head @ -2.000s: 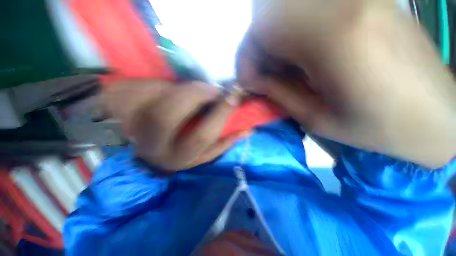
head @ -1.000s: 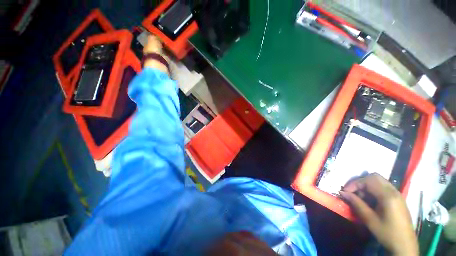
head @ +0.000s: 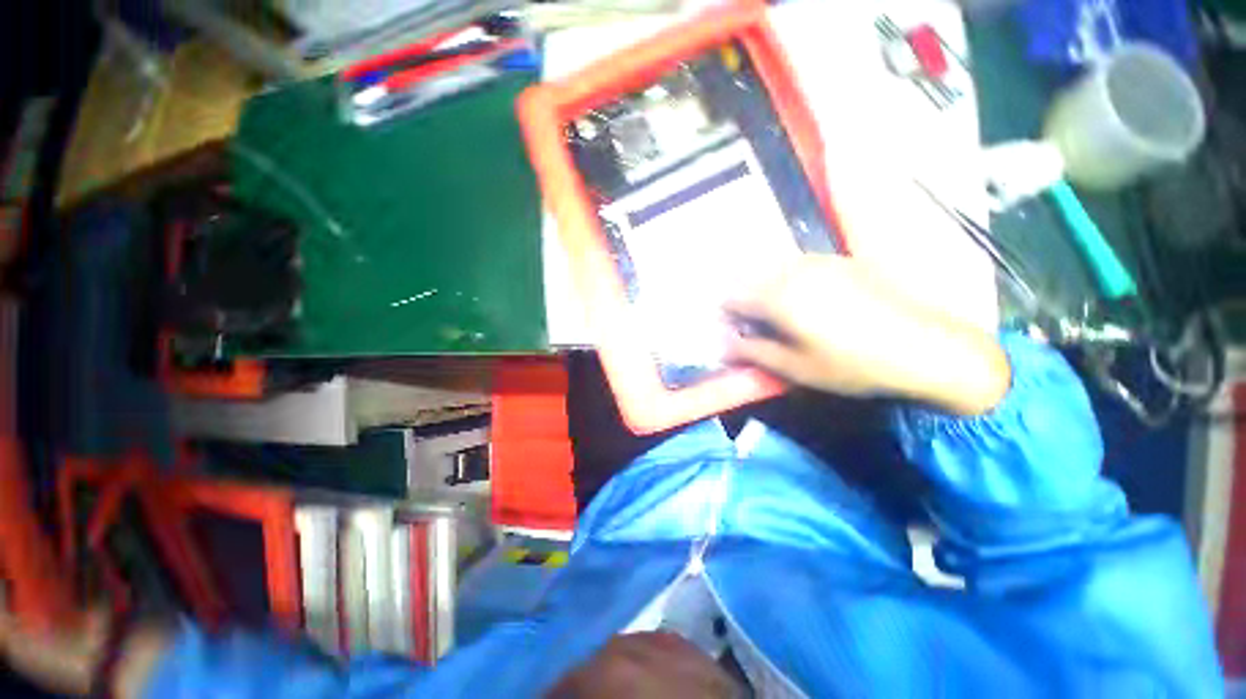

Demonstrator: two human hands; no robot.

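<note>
An open tablet (head: 806, 205) in a red-orange foam frame (head: 588, 246) lies tilted at the bench's front edge. Its large battery (head: 704, 232) glares white, and silver shields show at the far end. My right hand (head: 854, 328) lies over the near right part of the tablet, fingertips together at the battery's near end; whether they pinch a small part cannot be told. My left hand (head: 55, 653) is blurred and partly cut off at the lower left, by a red-orange frame (head: 28, 546); its grip is hidden.
Red-edged trays (head: 362, 574) stand low at left. A red-orange foam piece (head: 533, 444) is below the bench edge. A pen box (head: 437, 75) is at the back. Right are a white cup (head: 1127, 116), green tube (head: 1090, 239), tweezers (head: 977, 239) and cables (head: 1175, 362).
The view has swung, so the framed tablet now appears nearer the middle. My left hand has gone from beside a framed tablet to the lower left edge. My right hand stays at the tablet's near end.
</note>
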